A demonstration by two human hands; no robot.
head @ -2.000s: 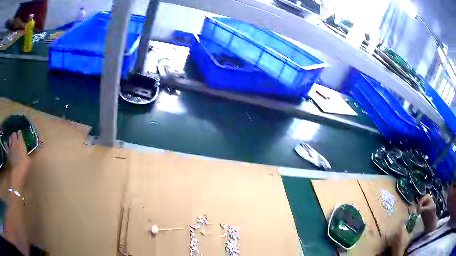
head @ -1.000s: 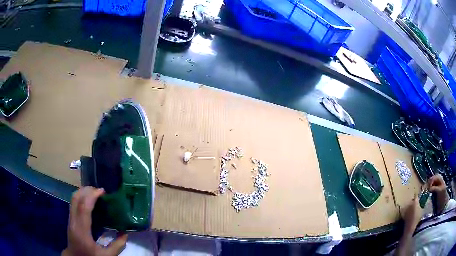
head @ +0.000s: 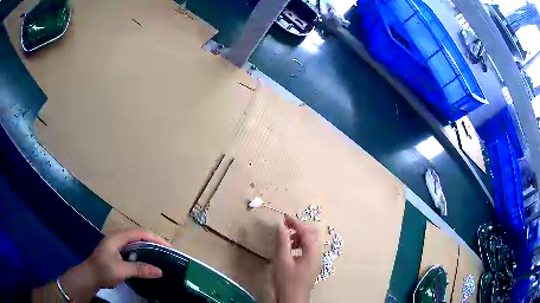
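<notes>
My left hand, with a bracelet, grips a glossy green housing with a pale rim at the bottom edge. Its dark inside faces up; its lower part is cut off. My right hand is over the cardboard, its fingertips at the right end of a thin pale stick. I cannot tell if they pinch it. The stick's left end meets a small white lump on the cardboard pad. Small white-silver fittings lie just right of my right hand, partly hidden by it.
Another green housing lies at the far upper left, and one at the lower right beside more fittings. A metal post stands at the mat's back edge. Blue crates and a heap of housings are beyond.
My left hand has brought the housing from the far left to the bottom edge and tilted it lower. My right hand has come in to the stick. The view has turned.
</notes>
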